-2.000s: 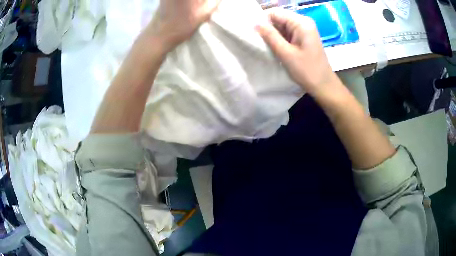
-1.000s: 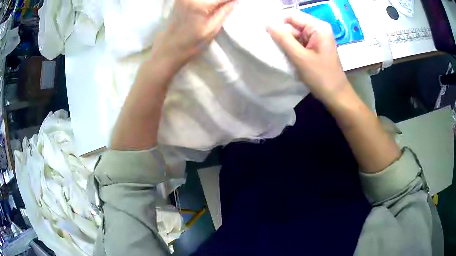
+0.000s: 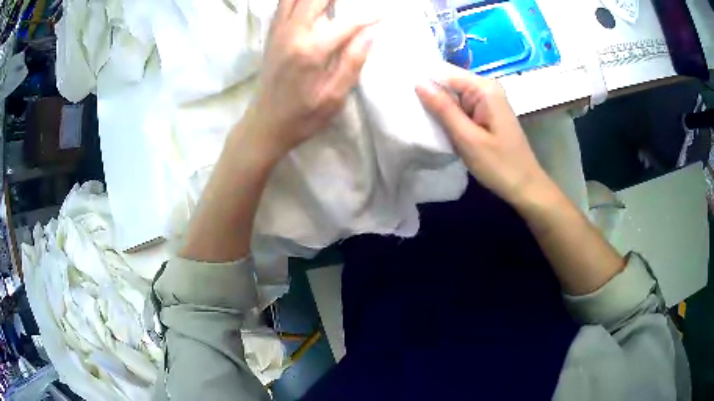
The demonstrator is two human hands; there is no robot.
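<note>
A white garment piece (image 3: 337, 184) hangs in folds from the table edge over the dark apron (image 3: 446, 305). My left hand (image 3: 313, 74) lies on the cloth at upper centre, thumb and fingers closed on it. My right hand (image 3: 481, 121) pinches the cloth edge between thumb and index finger, just below the blue tray (image 3: 501, 39). Clear plastic and shiny parts of the needle area (image 3: 452, 35) show beside the tray. The rest of the machine is out of the picture at the top.
Loose white cloth (image 3: 86, 39) lies at the table's far left. A crumpled garment pile (image 3: 86, 290) sits below table level at left. The white table (image 3: 540, 90) has a marked measuring strip (image 3: 634, 52) at right. A dark post (image 3: 697, 119) stands beyond the table's right edge.
Both hands have moved down a little, with the cloth. More of the needle area and the blue tray now shows, and the hanging cloth edge has shifted left.
</note>
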